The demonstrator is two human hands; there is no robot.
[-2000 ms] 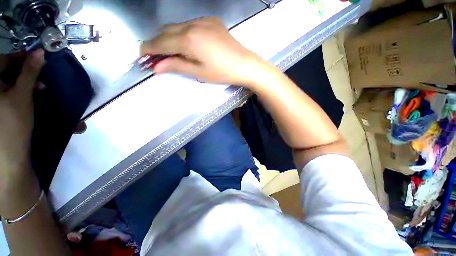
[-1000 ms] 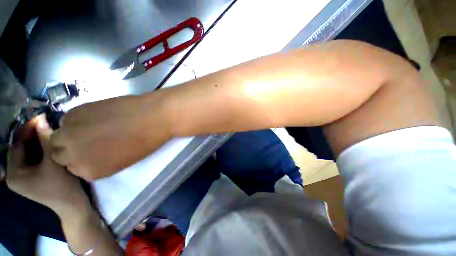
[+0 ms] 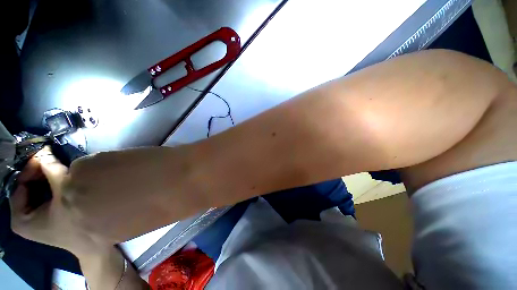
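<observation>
My left hand [image 3: 33, 218] is at the left edge beside the needle area [image 3: 31, 144], fingers bent towards it. My right hand [image 3: 93, 190] lies over part of it, and its fingers are largely hidden. What either hand holds cannot be made out. Black fabric [image 3: 69, 153] shows beside the fingers, and more black cloth [image 3: 34, 257] lies below the left hand. Red-handled thread snips [image 3: 189, 71] lie on the machine bed, blades apart and pointing left. A dark thread [image 3: 228, 110] curls beside them across the bed seam.
A small metal part [image 3: 61, 123] stands on the lit bed beside the needle area. The ruler strip [image 3: 422, 34] runs along the table's front edge, with my forearm across it. A red item [image 3: 180, 271] is below the edge, near my legs.
Since the oldest frame, my right hand has let go of the snips and moved left to my left hand. Over the last second, both hands have stayed there while the view shifted slightly.
</observation>
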